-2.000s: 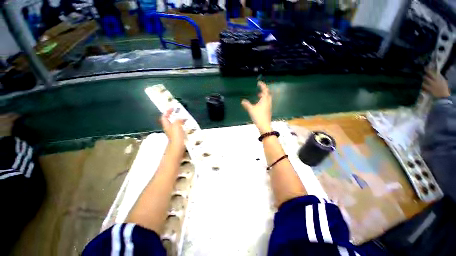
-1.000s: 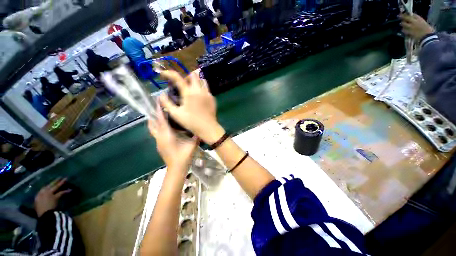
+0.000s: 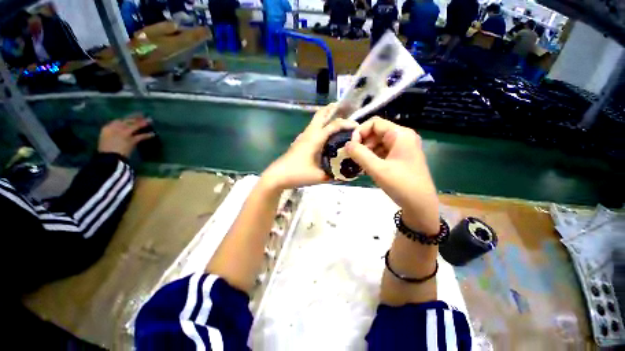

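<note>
My left hand [image 3: 301, 156] is closed around a black cylindrical housing [image 3: 329, 159], its open end facing me. The white blister tray [image 3: 384, 74] stands up behind that hand and seems held by it too. A cream insert ring [image 3: 345, 166] with a dark centre shows in the housing's mouth. My right hand [image 3: 394, 159] has thumb and fingertips pinched at the rim of this mouth. Whether the fingertips hold a separate piece cannot be told. A second black housing [image 3: 462, 245] with a cream ring in its end stands right of my right wrist.
A white work sheet [image 3: 329, 274] lies before me, with a pocketed tray [image 3: 277, 236] under my left forearm. The green conveyor belt [image 3: 480, 161] runs beyond. Another person's hand [image 3: 123, 136] reaches over it at left. More white trays [image 3: 603, 295] lie at far right.
The view has turned. My hands have moved from one over the other to holding the housing mouth up between them. The tray now leans to the right. The neighbour at right has left the view.
</note>
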